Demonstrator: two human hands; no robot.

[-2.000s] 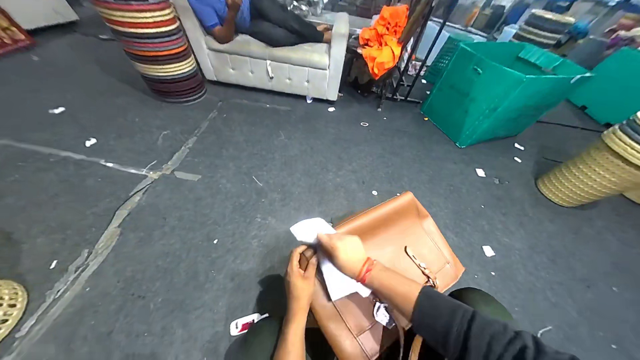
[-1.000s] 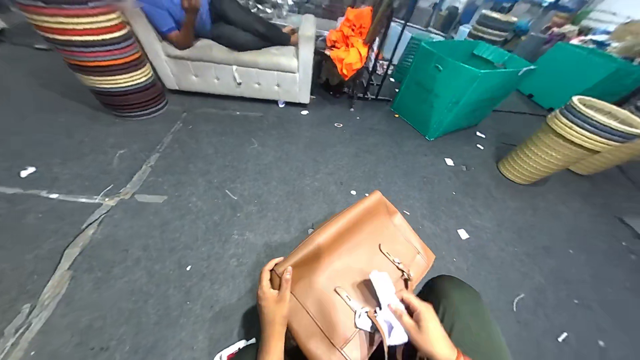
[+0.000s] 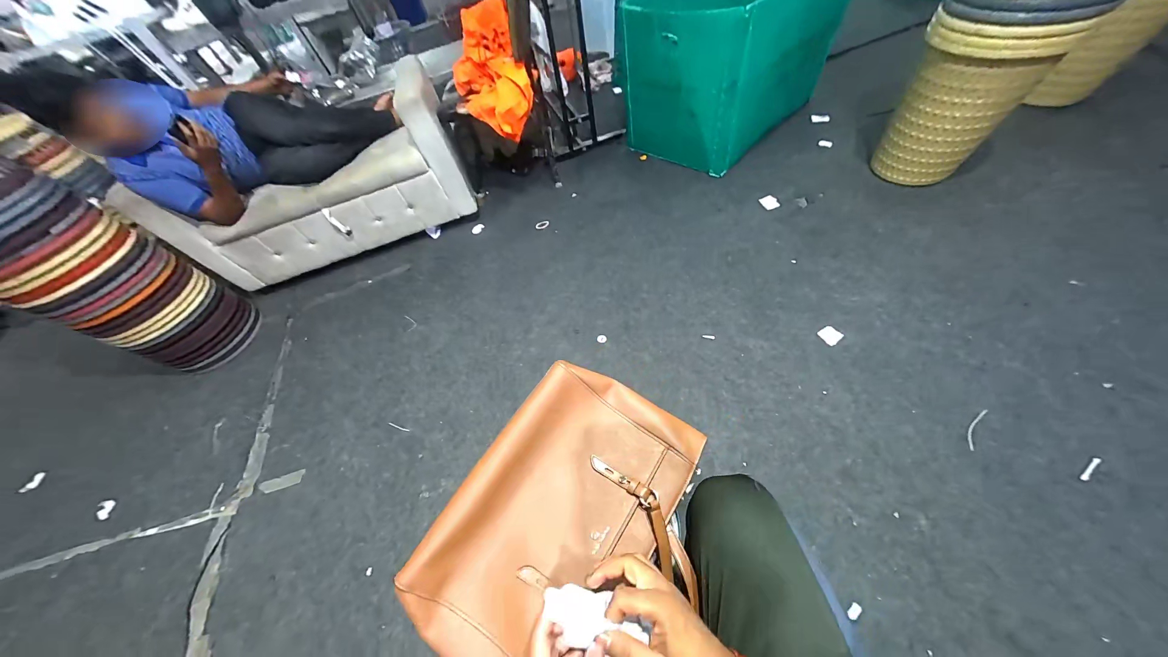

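Observation:
A tan leather handbag (image 3: 538, 484) lies across my lap at the lower middle, with its strap and buckle tab on the right side. Over its lower part, my right hand (image 3: 652, 607) has its fingers on a crumpled piece of white paper or tissue (image 3: 577, 613). Only some fingertips of my left hand (image 3: 545, 634) show, at the paper's left edge; the rest is hidden or out of frame. My knee in dark green trousers is beside the bag's right side.
A person lies on a grey tufted sofa (image 3: 338, 219). Stacked coloured rings (image 3: 164, 301) stand at left, a green bin (image 3: 693, 91) and woven baskets (image 3: 949, 109) at upper right. Orange cloth (image 3: 497, 78) hangs by a black rack. White scraps dot the dark floor (image 3: 830, 336).
My left hand has left the bag's left side and is now at the white paper with my right hand. The paper, flat a second ago, is now crumpled.

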